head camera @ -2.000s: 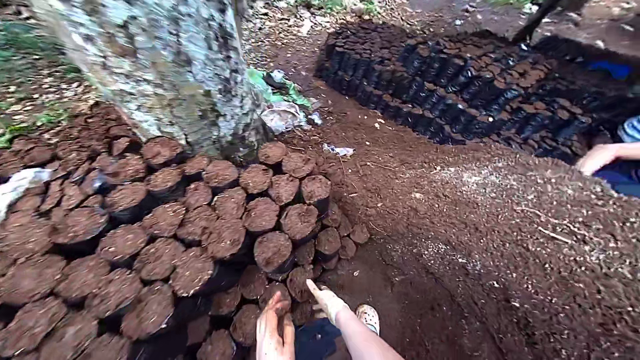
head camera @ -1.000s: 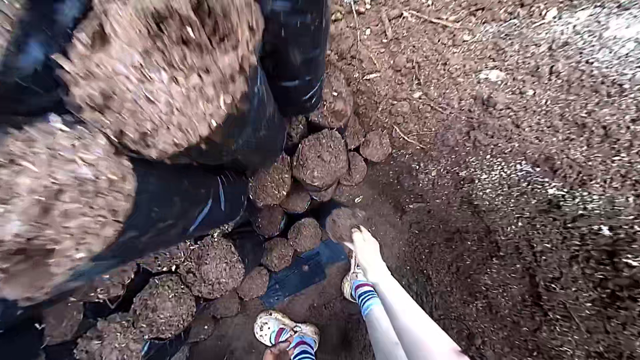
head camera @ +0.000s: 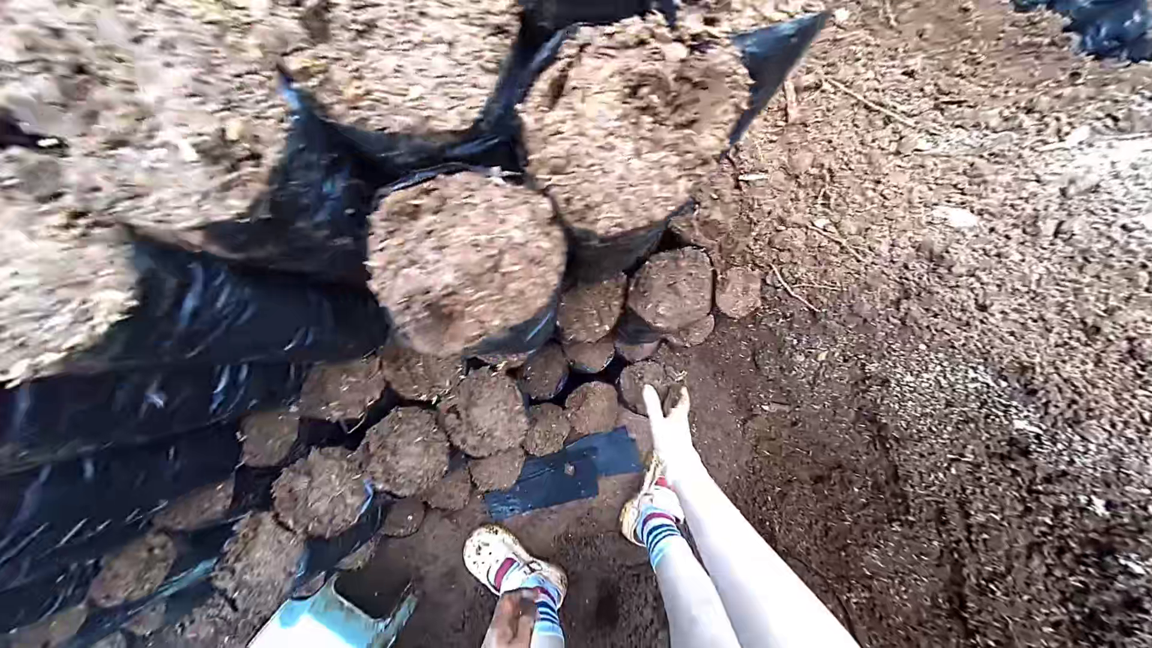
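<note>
My right hand [head camera: 670, 427] reaches down to a small soil-filled black plastic bag [head camera: 639, 382] at the end of a low row. Its thumb and fingers are spread at the bag's near edge; no grip on it shows. At the bottom edge, a soil-darkened part of my left hand [head camera: 511, 621] hangs over a shoe; its fingers cannot be made out. Large soil-filled bags [head camera: 463, 261] stand upright, packed together, at the upper left. Smaller-looking filled bags [head camera: 486, 409] are grouped below them. A flat piece of black plastic [head camera: 562, 472] lies on the ground between the bags and my feet.
My feet are in light clogs [head camera: 513, 562] and striped socks near the bags. A pale blue plastic object [head camera: 328, 621] stands at the lower left. Loose soil [head camera: 945, 360] covers the ground on the right. More black plastic [head camera: 1093, 27] shows at the top right corner.
Two seconds ago both hands were apart over the bags; my right hand has since gone down to the bag at the row's end. The view has tilted down and come closer.
</note>
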